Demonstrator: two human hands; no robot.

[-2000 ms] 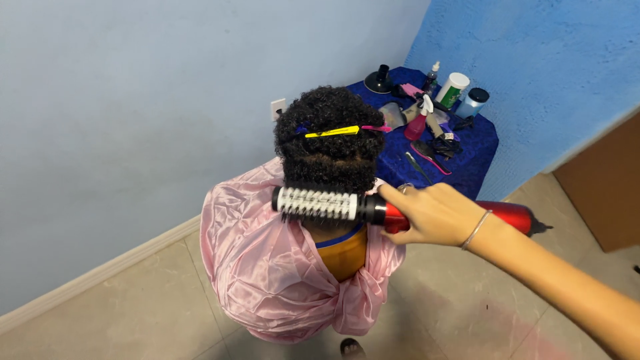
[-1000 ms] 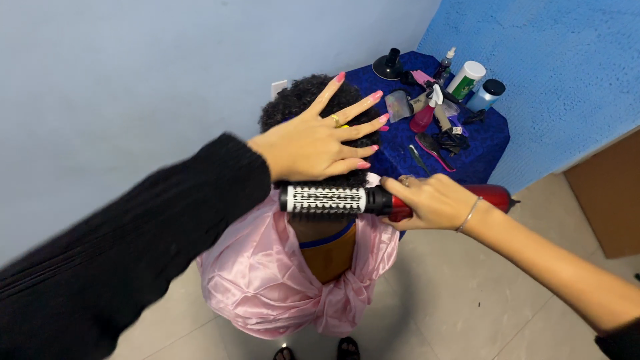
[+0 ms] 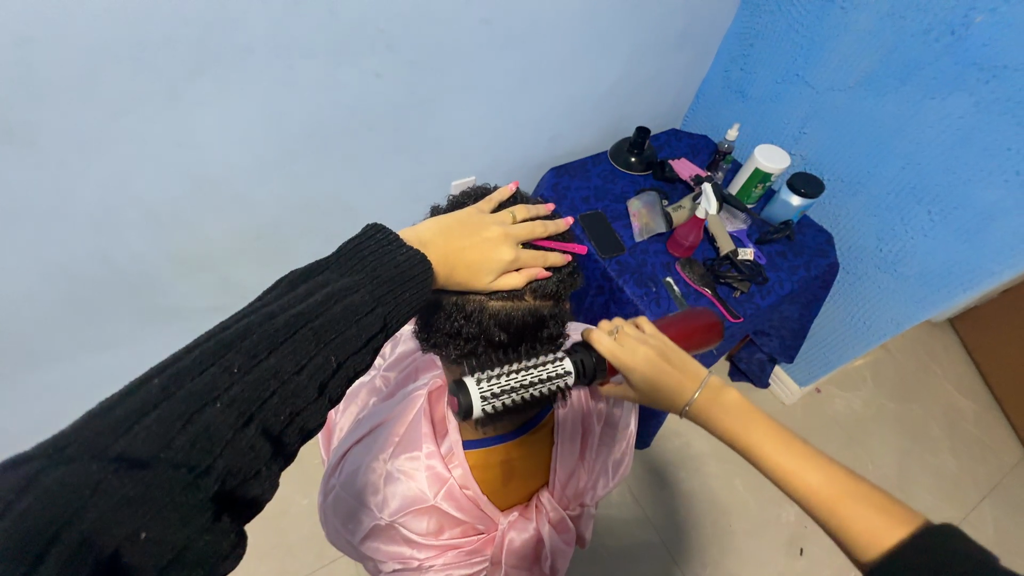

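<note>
My left hand (image 3: 500,244) lies spread flat on the crown of a seated person's dark curly hair (image 3: 492,328), palm down with fingers apart. A pink hair clip (image 3: 560,246) shows beneath its fingers. My right hand (image 3: 644,360) grips the red handle of a round hot-air brush (image 3: 524,386), whose white barrel and black bristles are at the lower hair by the nape. The barrel slants slightly up to the right. A pink satin cape (image 3: 400,480) wraps the person's shoulders, knotted at the back over a mustard top (image 3: 512,472).
On a table with a blue cloth (image 3: 800,296) at the right are a phone (image 3: 602,234), a spray bottle (image 3: 694,224), a paddle brush (image 3: 704,284), a white jar (image 3: 760,174), a blue jar (image 3: 794,200) and a black stand (image 3: 634,152). Walls rise behind it.
My left hand, out of view two seconds ago, came onto the head and remains there. The brush in my right hand has tilted, its barrel end now lower. The phone has come into view.
</note>
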